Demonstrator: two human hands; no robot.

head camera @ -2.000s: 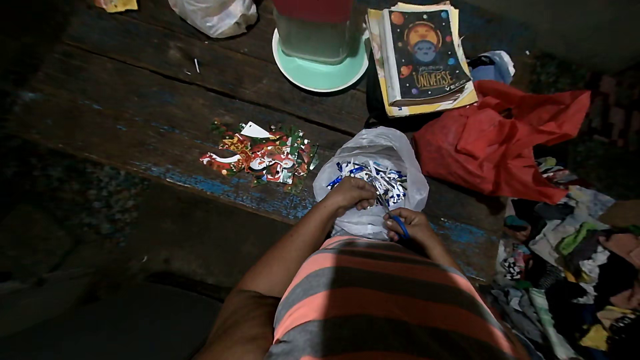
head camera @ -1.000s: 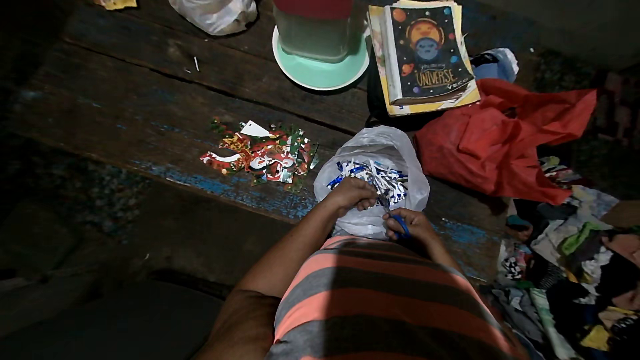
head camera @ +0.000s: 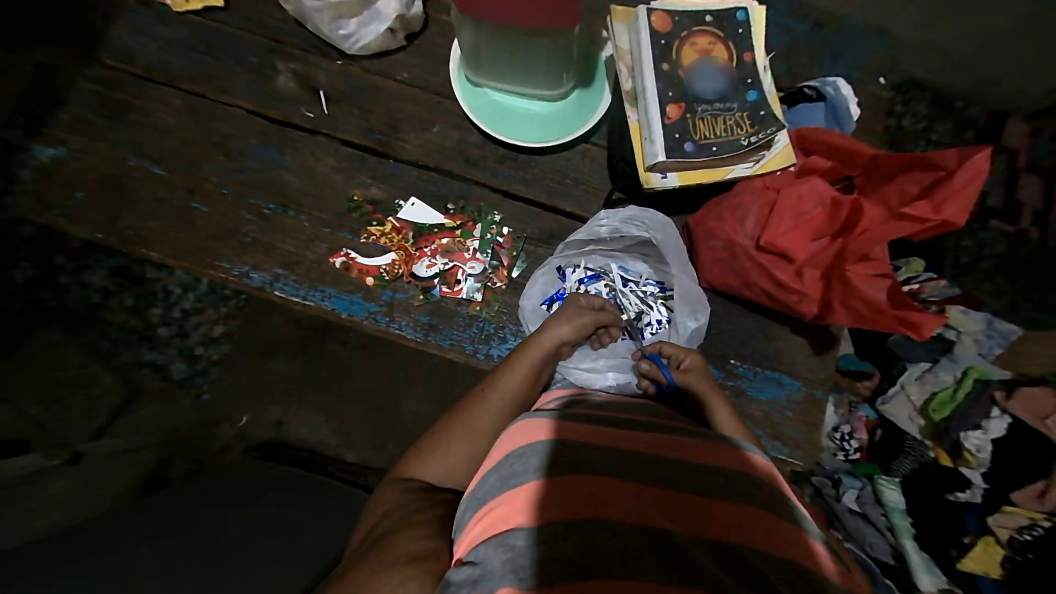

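My right hand [head camera: 676,371] grips blue-handled scissors [head camera: 662,373], whose blades point up and left over an open white plastic bag [head camera: 672,247]. Many thin blue, white and silver strips [head camera: 648,297] lie inside the bag. My left hand [head camera: 587,323] is at the bag's near left side, close to the scissor blades, with its fingers curled together; whether it pinches a small strip cannot be made out. Left of the bag, a pile of red, green and white printed cut pieces [head camera: 450,260] lies on the wooden table.
The dark plank table [head camera: 247,173] has worn blue paint. Behind the bag are a container [head camera: 520,58] on a green plate [head camera: 528,124] and stacked books [head camera: 709,91]. A red bag [head camera: 792,239] lies to the right, a whitish bag [head camera: 363,25] far left. Cloth scraps [head camera: 949,437] are heaped at right.
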